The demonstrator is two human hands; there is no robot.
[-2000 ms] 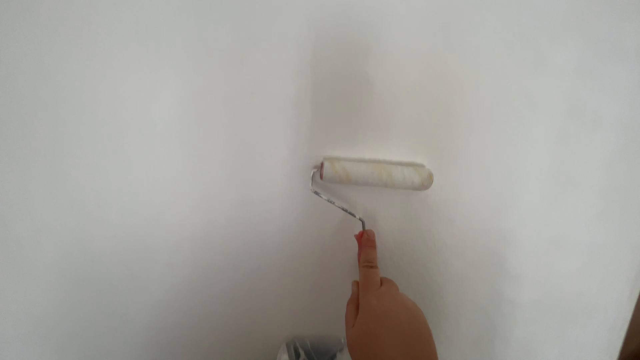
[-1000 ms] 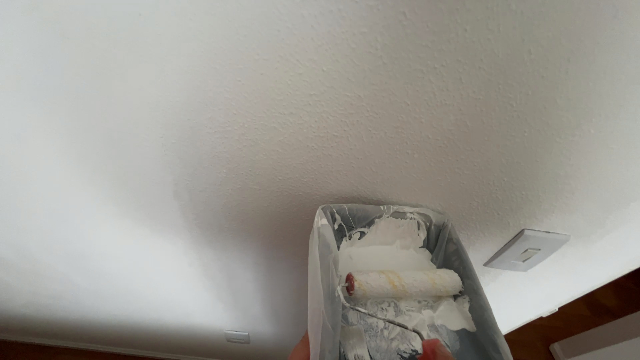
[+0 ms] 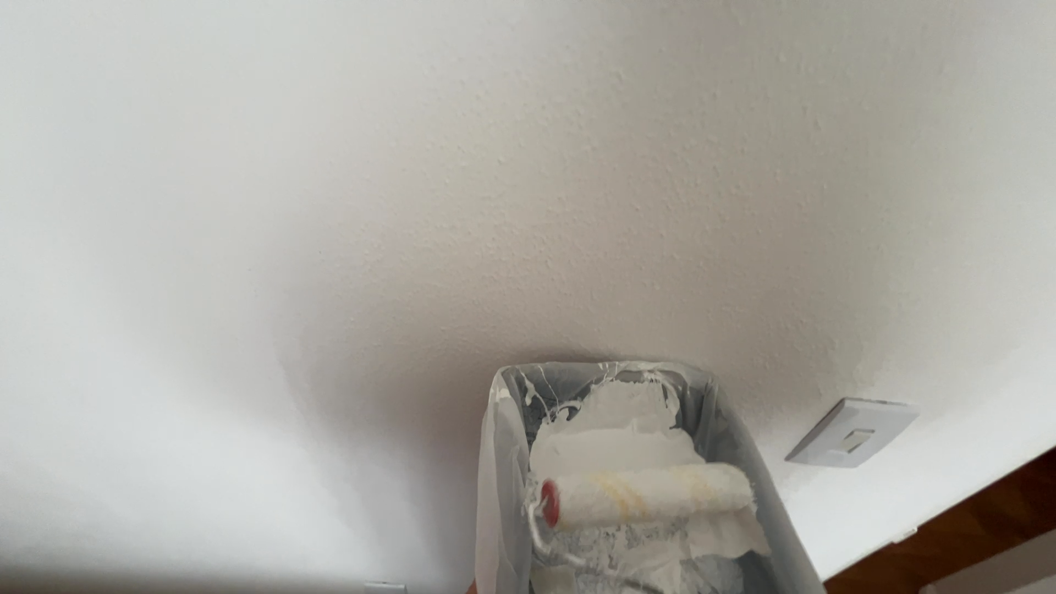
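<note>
A paint tray [image 3: 488, 495] lined with clear plastic is held up close to the white wall at the lower middle. White paint [image 3: 627, 437] coats its inside. The paint roller [image 3: 660, 495], its sleeve streaked with yellow and its end cap red, lies across the tray on the paint. Its bent wire frame [image 3: 540, 540] runs down to the bottom edge, and the handle is out of sight. Only a sliver of my left hand [image 3: 472, 588] shows, at the tray's lower left side; the rest is hidden or out of frame. My right hand is out of view.
The textured white wall [image 3: 495, 206] fills most of the view. A light switch [image 3: 854, 433] sits on it to the right of the tray. A small wall plate [image 3: 385, 587] shows at the bottom edge. Brown wooden flooring [image 3: 973, 524] lies at the lower right.
The roller was against the wall in my right hand two seconds ago; it now lies in the tray. The red handle seen a second ago has dropped out of frame. The view has shifted.
</note>
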